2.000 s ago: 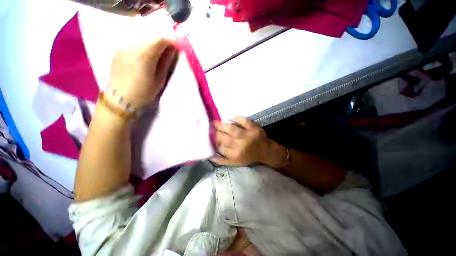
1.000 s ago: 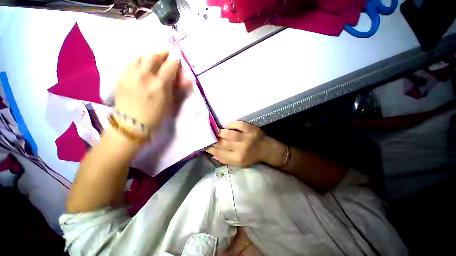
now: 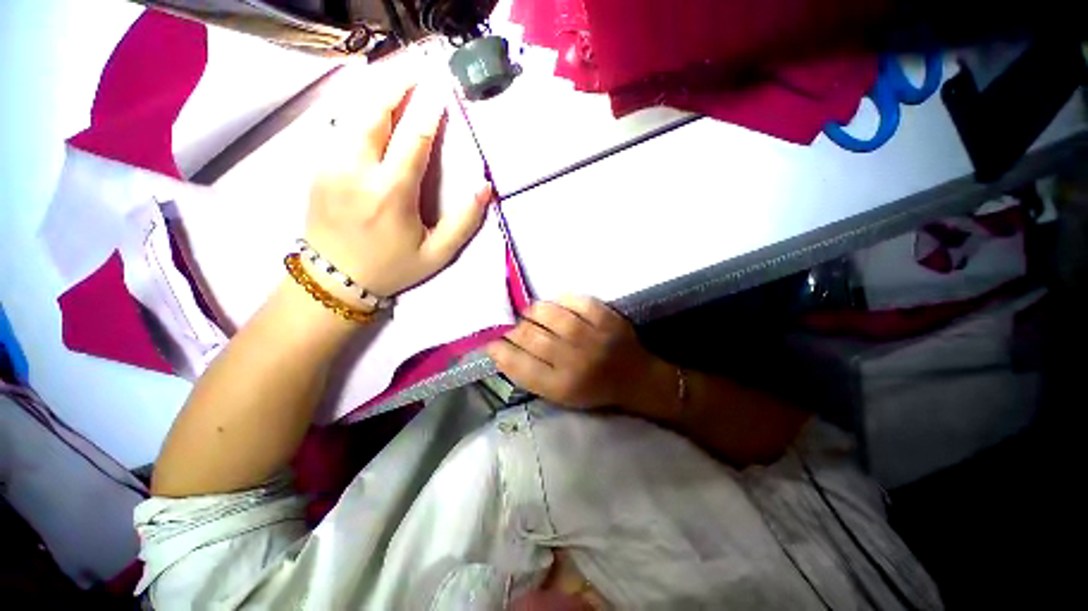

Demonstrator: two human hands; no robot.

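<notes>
The garment panel [image 3: 447,287], pale pink-lilac with a narrow magenta edge, lies on the white machine table and reaches its front edge. My left hand [image 3: 379,203] lies flat on the panel, fingers spread, below the grey cylinder [image 3: 483,68]. My right hand [image 3: 570,356] pinches the panel's near right corner at the table's front edge, fingers curled. The magenta seam edge [image 3: 517,281] runs from my right hand up towards the machine. The needle area is washed out by glare and cannot be made out.
The sewing machine [image 3: 292,22] is dark along the top. Right of it are a magenta pile [image 3: 716,60], blue scissor handles [image 3: 877,113] and a dark flat object [image 3: 1008,107]. Magenta cloth parts [image 3: 146,90] and a pale folded strip [image 3: 173,287] lie at left.
My left hand has flattened and spread on the panel, its blur gone. The panel's lower edge now shows magenta and lies lower. My right hand still holds the corner. The whole view has shifted slightly.
</notes>
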